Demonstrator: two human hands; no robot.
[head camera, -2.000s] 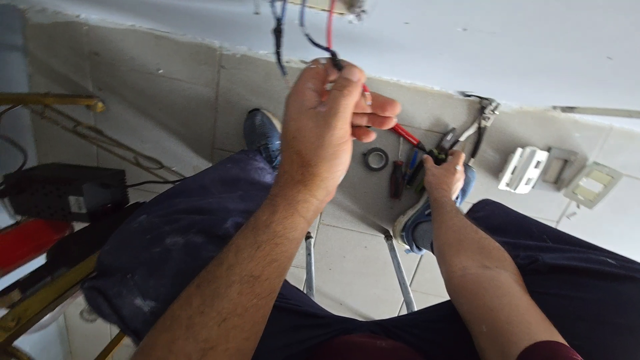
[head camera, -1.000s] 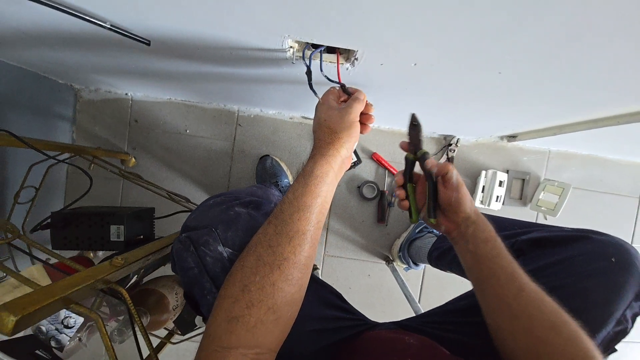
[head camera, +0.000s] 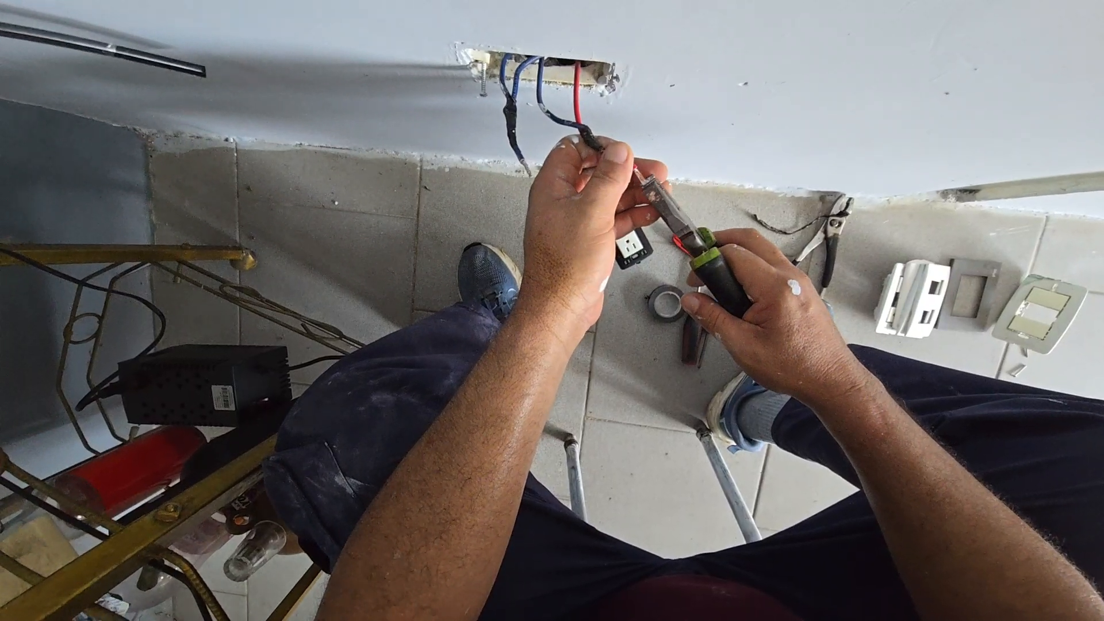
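Note:
My left hand (head camera: 580, 220) pinches the taped red and blue wires (head camera: 589, 136) below a wall box opening (head camera: 552, 71). In my right hand (head camera: 768, 310) are pliers (head camera: 690, 237) with green and black handles, their jaws at the red wire end just past my left fingertips. Another pair of blue wires (head camera: 511, 116), wrapped in black tape, hangs from the box to the left. A black and white socket module (head camera: 633, 247) shows beside my left hand. On the floor below lie a roll of black tape (head camera: 665, 304) and a dark red-handled tool (head camera: 693, 341), partly hidden.
A second pair of pliers (head camera: 832, 233) lies near the wall. Right of it are white socket pieces (head camera: 912, 298), a gray frame (head camera: 969, 293) and a switch plate (head camera: 1040, 314). At left, a gold metal rack (head camera: 129, 253) stands near a black box (head camera: 205, 385). Metal legs (head camera: 729, 487) are between my feet.
My right hand has raised the green-handled pliers from the floor area and brought them to the wire end at my left hand. My left hand stays at the wires.

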